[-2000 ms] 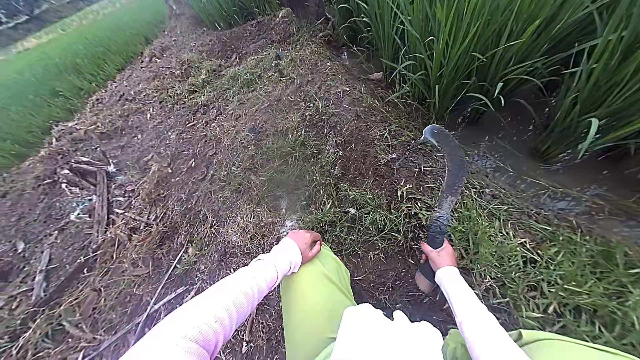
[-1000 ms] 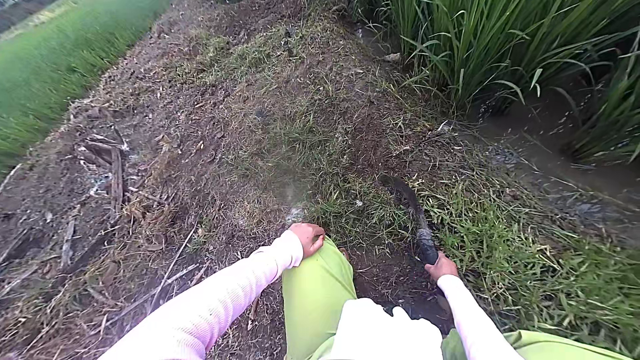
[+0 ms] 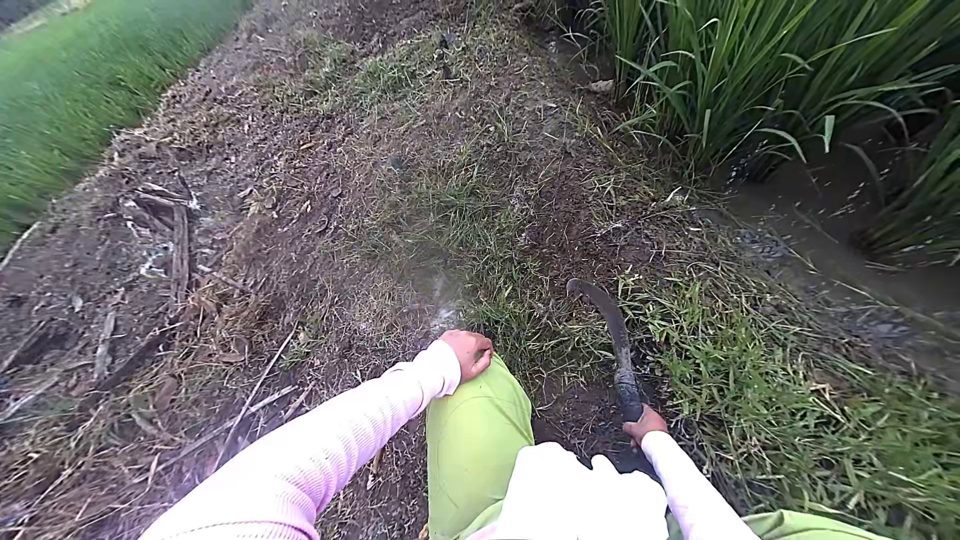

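My right hand (image 3: pixel 646 426) is closed around the dark handle of a curved-blade machete (image 3: pixel 616 330), low and right of the middle. Its hooked tip points up and to the left, over the short grass (image 3: pixel 525 300). Whether the blade touches the ground I cannot tell. My left hand (image 3: pixel 471 354) rests on my knee in green trousers (image 3: pixel 480 427), fingers curled and holding no tool.
Bare soil with dry litter (image 3: pixel 300 187) runs ahead. Broken wood pieces (image 3: pixel 180 251) and thin sticks lie at left. Tall grass-like plants (image 3: pixel 697 82) stand in muddy water (image 3: pixel 832 210) at right. A green field (image 3: pixel 82 97) borders the upper left.
Two seconds ago the machete was raised, its broad side showing; by one second ago it had come down and left, and it remains low now. My left hand has stayed on the knee.
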